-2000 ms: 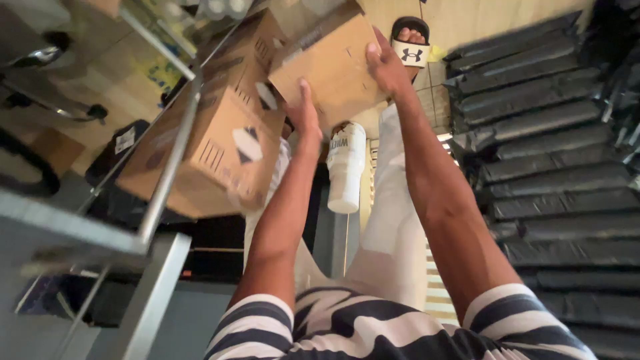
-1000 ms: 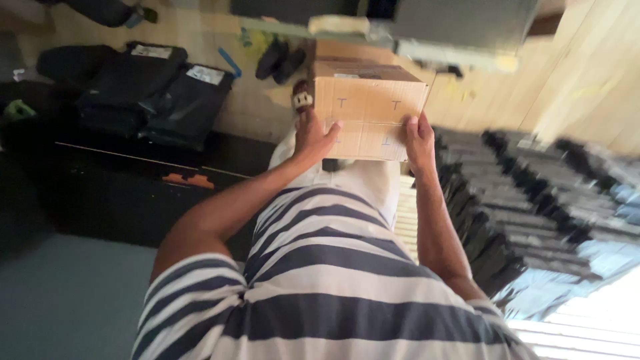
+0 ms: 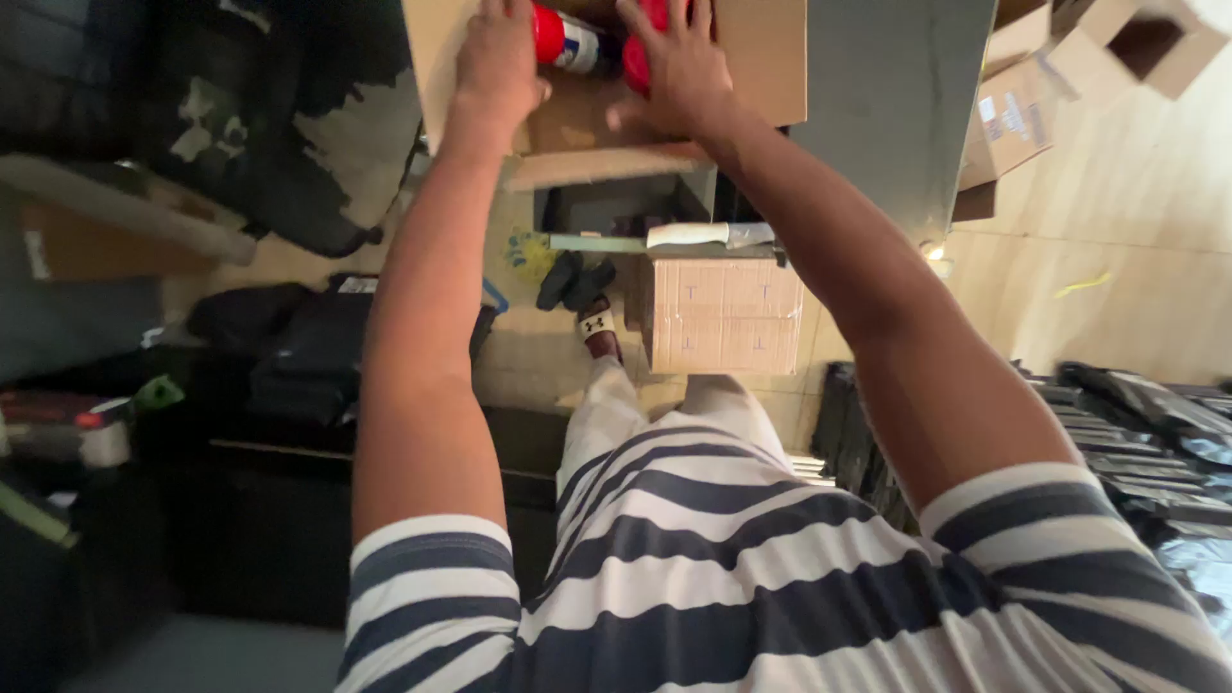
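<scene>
An open cardboard box is at the top of the head view, cut off by the frame edge. My left hand is at its left side, against a red-capped container with a label. My right hand reaches inside over a second red item; its fingertips lie partly beyond the frame, so the grip is unclear. Below the opening, a closed taped cardboard box stands near my legs. A knife with a white handle lies on the edge just above that closed box.
A grey table surface extends right of the open box. Empty cartons lie on the floor at the upper right. Stacked black packages are at the right, and black bags at the left. Dark slippers are on the floor.
My hands have let go of the closed cardboard box, held in both earlier frames, and are now at the open box. The view has shifted considerably.
</scene>
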